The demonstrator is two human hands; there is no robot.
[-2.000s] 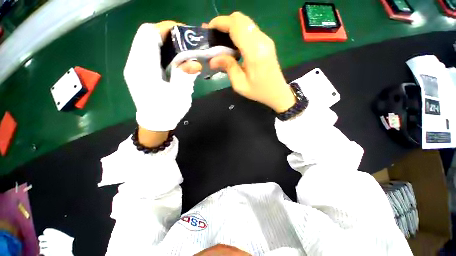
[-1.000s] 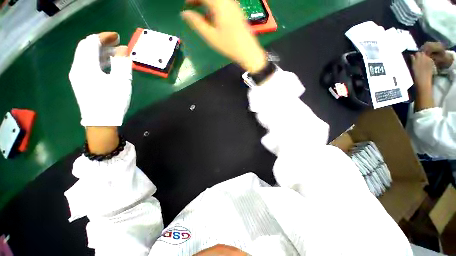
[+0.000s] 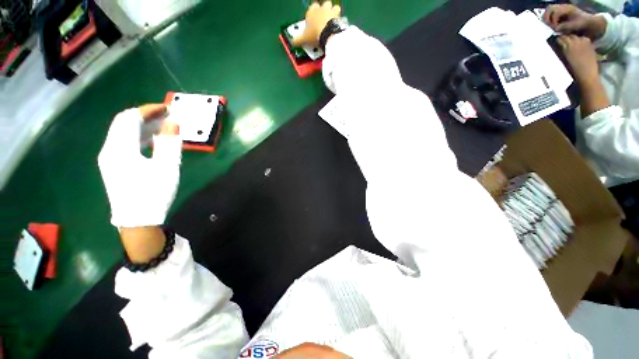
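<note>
My left hand (image 3: 140,165), in a white glove with bare fingertips, has its fingers apart at the left edge of a closed unit (image 3: 196,116). That unit lies white cover up on a red pad (image 3: 203,146) on the green belt. My bare right hand (image 3: 321,22) reaches to the belt at the top centre. Its fingers are on a white bottom cover (image 3: 297,29) over a black housing on a red pad (image 3: 308,67); some green board shows beside the cover. The fingers partly hide the cover. A loose white cover (image 3: 336,116) shows partly beneath my right sleeve.
Another closed unit (image 3: 29,259) is on the belt at lower left. A black strap-like item (image 3: 476,95) and printed sheet (image 3: 522,77) lie at right, above a carton (image 3: 595,210) packed with covers. Another person's hands (image 3: 578,42) are at upper right. Tiny specks lie on the black bench (image 3: 294,210).
The closed unit has gone from both my hands to a pad on the belt. My right hand has moved away from my left hand and onto the cover and housing at the top centre. The camera view has shifted.
</note>
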